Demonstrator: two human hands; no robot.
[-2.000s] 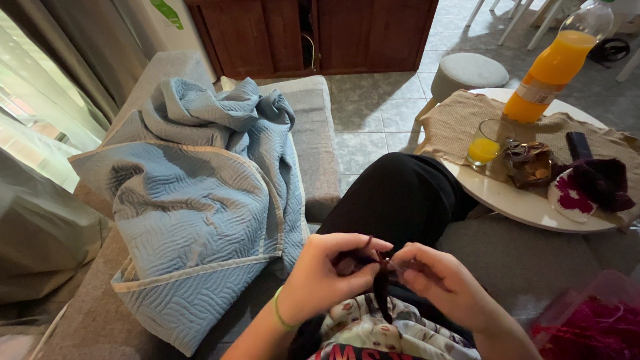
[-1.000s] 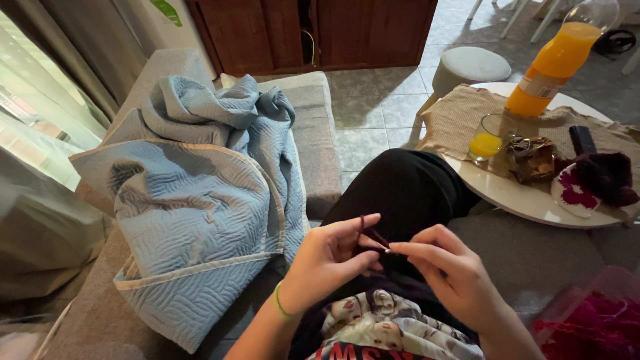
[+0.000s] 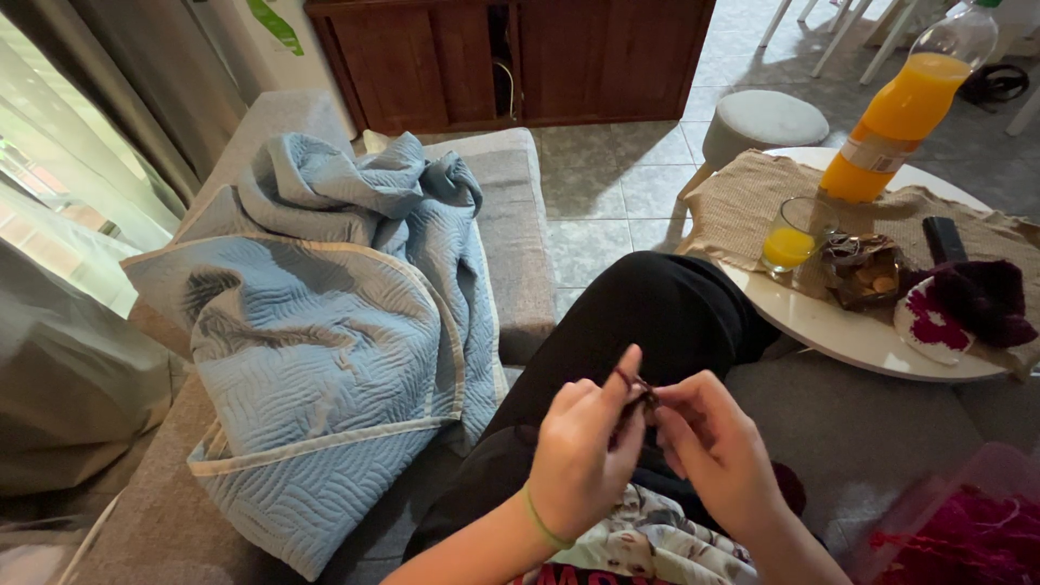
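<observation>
Dark maroon yarn work [image 3: 638, 400] is held between both hands above my lap. My left hand [image 3: 587, 447] pinches it, with its index finger raised and a strand of the yarn looped round that finger. Close against it, my right hand [image 3: 715, 447] has thumb and fingertips together at the work; any hook or needle there is hidden by the fingers. A green band circles my left wrist. Part of a dark red ball [image 3: 788, 489] shows beside my right wrist.
A quilted blue blanket [image 3: 325, 341] lies on the grey sofa at left. On the round white table [image 3: 788, 305] stand an orange drink bottle [image 3: 902, 122], a glass of juice [image 3: 788, 244], an open wrapper and dark plush yarn [image 3: 987, 301]. A bag of magenta yarn [image 3: 967, 528] is at lower right.
One second ago the hands were slightly apart with the yarn stretched between them; now they are closer together, and the left index finger points up.
</observation>
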